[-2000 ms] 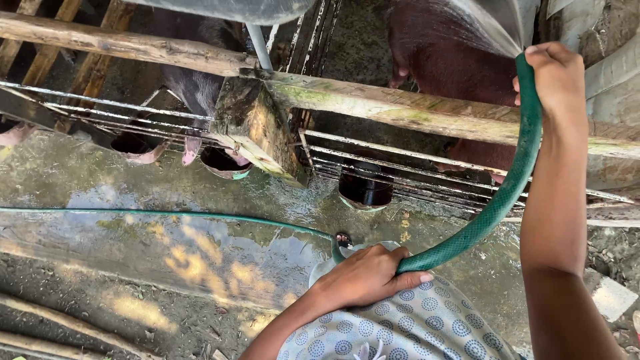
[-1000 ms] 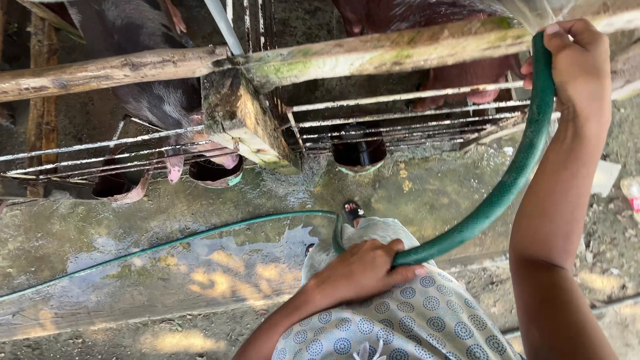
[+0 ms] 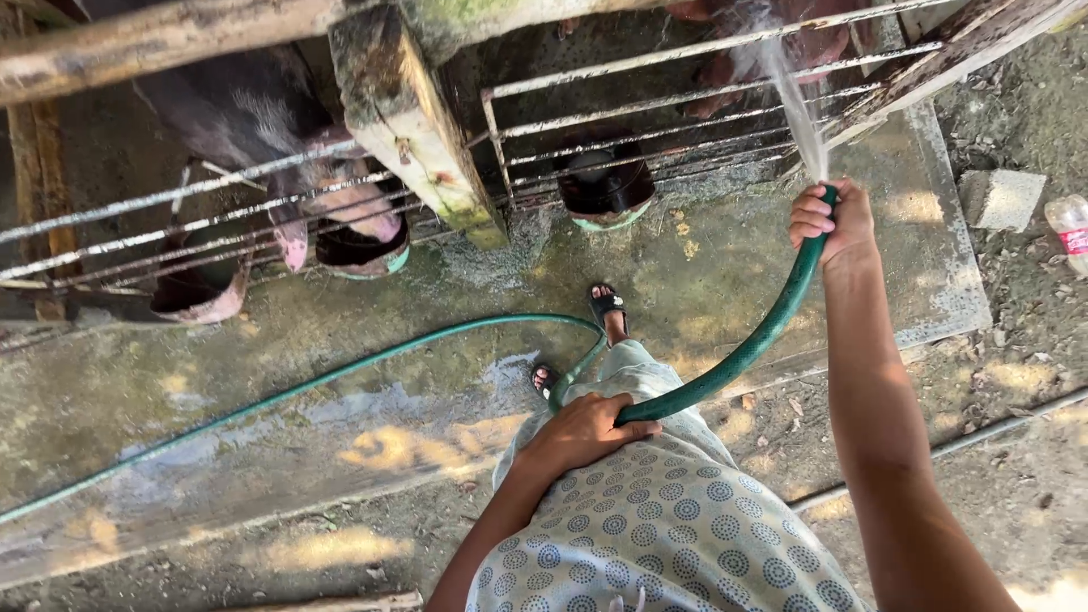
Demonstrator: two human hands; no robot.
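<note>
My right hand (image 3: 831, 219) grips the end of a green garden hose (image 3: 731, 365), and a jet of water (image 3: 795, 115) shoots from it through the metal bars (image 3: 680, 102) of a pen. Lower down, near my waist, my left hand (image 3: 588, 432) is closed around the same hose. From there the hose loops by my sandaled feet and runs off to the left. The water lands near a reddish-brown pig (image 3: 812, 42). On the left, a dark pig (image 3: 246, 110) has its snout in a round feeding bowl (image 3: 365, 255).
A wooden post (image 3: 416, 136) and a wooden rail (image 3: 170, 42) frame the pen. Another bowl (image 3: 605, 191) sits at the bars, and a broken one (image 3: 204, 293) at left. Wet concrete lies underfoot. A concrete block (image 3: 1003, 200) and a plastic bottle (image 3: 1071, 229) lie at right.
The view has shifted, showing my feet and more ground at right. My right hand has come down from beside the top rail, with the hose end still in it. Both hands keep their grip.
</note>
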